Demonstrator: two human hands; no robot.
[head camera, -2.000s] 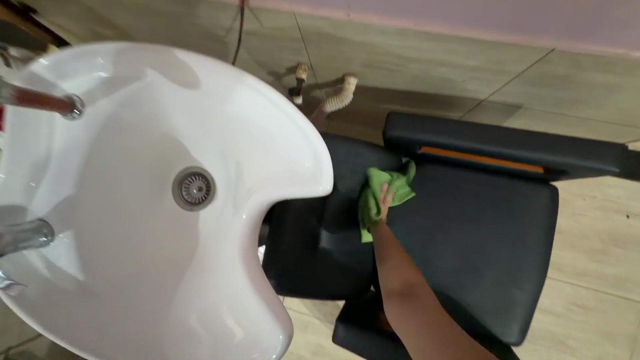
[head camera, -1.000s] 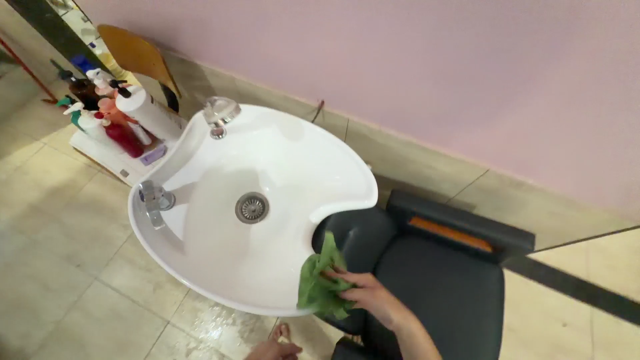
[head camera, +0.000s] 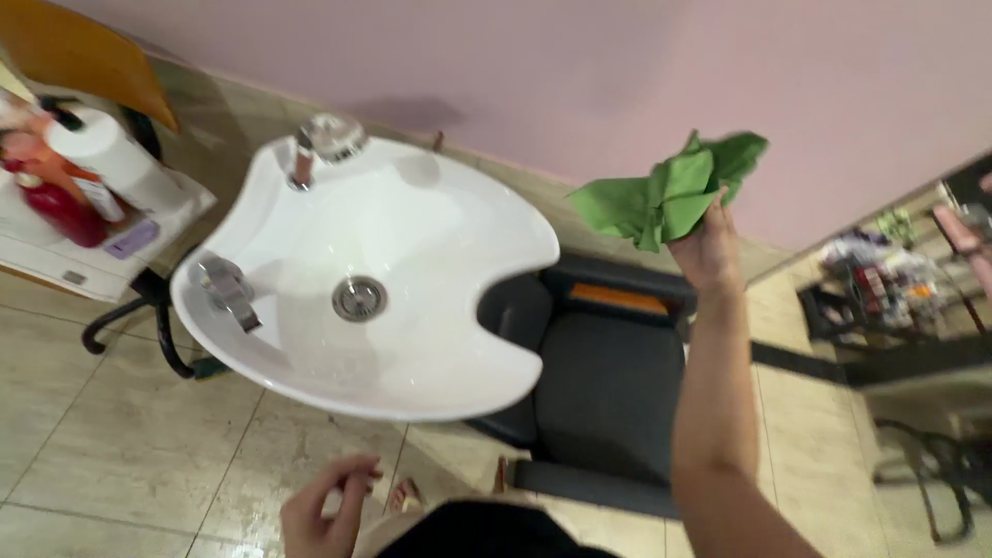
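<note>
My right hand (head camera: 709, 244) grips a crumpled green cloth (head camera: 670, 190), raised in front of the pink wall above the far armrest of the black salon chair (head camera: 608, 380). My left hand (head camera: 332, 504) is low, below the near rim of the white shampoo basin (head camera: 426, 325), fingers curled with nothing seen in them. The basin has a round metal drain (head camera: 359, 298), a chrome mixer tap (head camera: 229, 293) on its near side and a hand shower (head camera: 329, 139) at its far side. Its notched neck rest overlaps the chair's backrest.
At left, a white trolley (head camera: 101, 271) on black legs carries several bottles, including a red one (head camera: 62, 205) and a large white pump bottle (head camera: 112, 159). An orange-brown chair back (head camera: 85, 58) stands behind it. A mirror (head camera: 891, 325) leans along the right. The tiled floor looks wet near my foot.
My right hand has lifted the green cloth off the chair, up and to the right of where it was. My left hand, unseen two seconds ago, is in view. The view has shifted.
</note>
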